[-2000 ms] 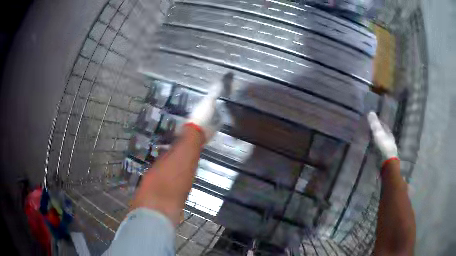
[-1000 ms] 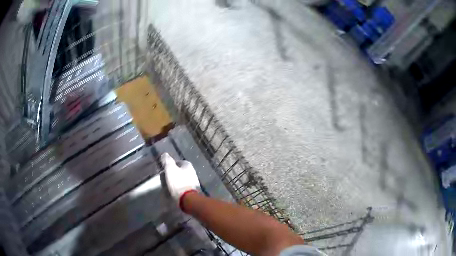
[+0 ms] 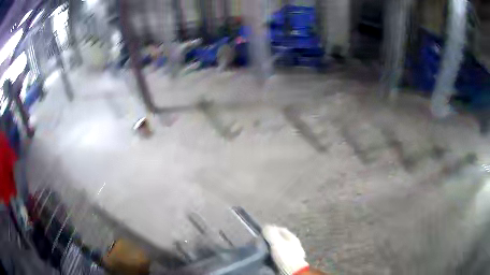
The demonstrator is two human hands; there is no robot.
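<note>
My right hand (image 3: 285, 250), in a white knitted glove with a red cuff, is at the bottom edge, right of centre. Its fingers are closed around the edge of a grey metal channel (image 3: 239, 261). The channel is blurred and cut off by the bottom edge; a thin dark strip sticks up beside the fingers. My left hand is out of the picture. A tan-brown block (image 3: 126, 260) shows at the lower left, by the blurred wire mesh bin (image 3: 53, 215).
Grey concrete floor (image 3: 188, 161) spreads ahead. Blue crates (image 3: 295, 32) stand along the back. Blurred pale uprights (image 3: 451, 59) and a dark upright (image 3: 134, 64) cross the view. A person in a red shirt (image 3: 6, 166) is at the left edge.
The view has swung up and to the right, away from the bin's stacked channels to the floor and crates. My right hand now has a channel in its grip. My left hand has left the picture.
</note>
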